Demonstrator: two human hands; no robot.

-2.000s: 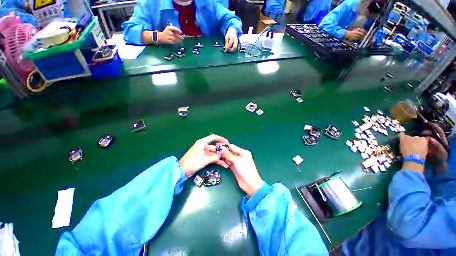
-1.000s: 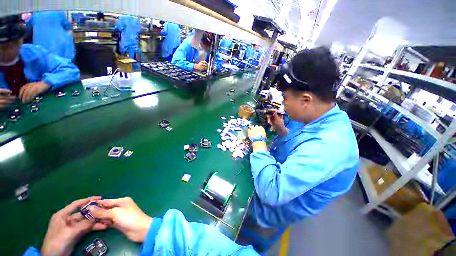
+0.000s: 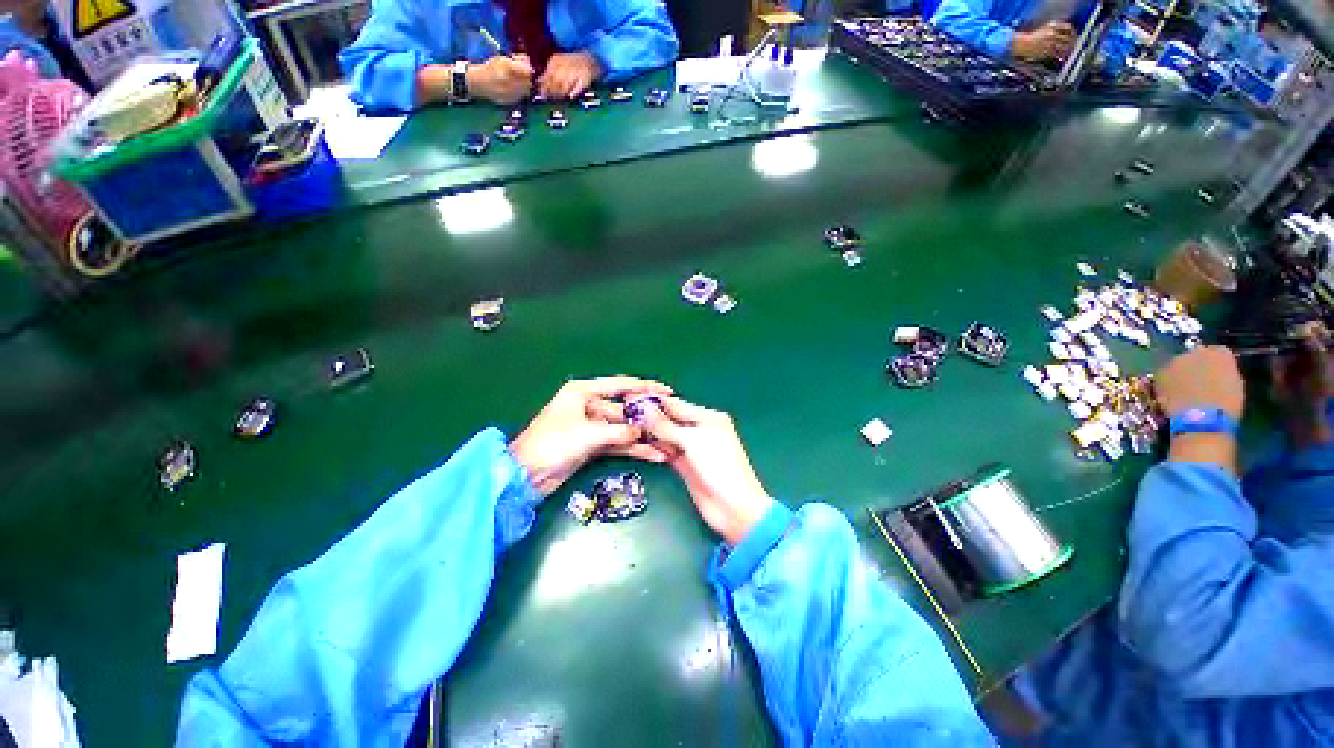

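My left hand (image 3: 574, 436) and my right hand (image 3: 705, 450) meet over the green bench. Their fingertips together hold a small dark circuit board assembly (image 3: 639, 411) with light patches; the fingers partly cover it. Just below my hands, another dark assembly (image 3: 620, 497) lies on the bench, with a small whitish block (image 3: 581, 506) beside it at its left. Whether they are joined I cannot tell.
Single assemblies (image 3: 348, 367) lie spaced across the green bench (image 3: 439, 329). At right are a solder wire spool (image 3: 1001, 532), a thin yellowish stick (image 3: 928, 596), a pile of small white parts (image 3: 1090, 358) and a neighbour's hand (image 3: 1200, 383). A white strip (image 3: 196, 602) lies left.
The view swung right a second ago and is back on the bench. My hands still hold the small assembly. The assemblies farther along the bench appear shifted slightly left. The person across has both hands closer together.
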